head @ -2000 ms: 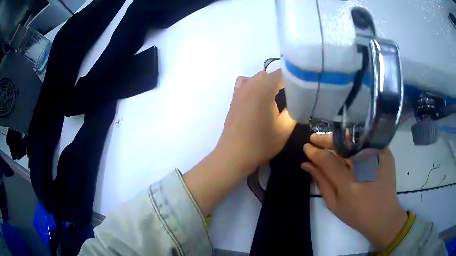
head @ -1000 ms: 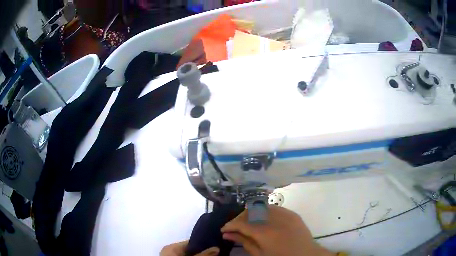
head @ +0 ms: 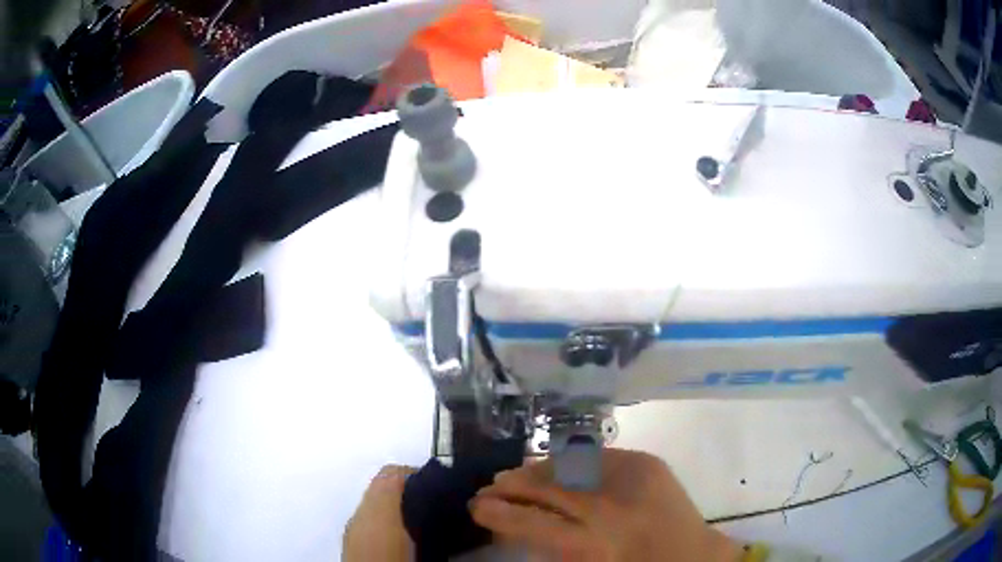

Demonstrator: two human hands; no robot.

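Observation:
The black fabric strip (head: 445,510) lies bunched under the front of the sewing machine head (head: 615,253), at the needle area. My left hand (head: 379,521) is at the strip's left side, cut off by the bottom edge, its fingers against the cloth. My right hand (head: 599,510) presses on the strip from the right with bent fingers, below the grey-blue attachment (head: 578,459). The chrome take-up guard (head: 448,329) stands above the cloth. The needle tip and presser foot cannot be made out clearly.
Spare black strips (head: 165,318) drape over the white table (head: 297,406) at left, one short end sticking out. White bins (head: 330,55) with orange and pale fabric stand behind. Loose threads (head: 808,478) and yellow and green-handled tools (head: 969,494) lie at right.
Since the first frame the view has swung up and right, showing the whole machine head and bins. Both hands now appear lower, at the bottom edge, with the cloth bunched between them.

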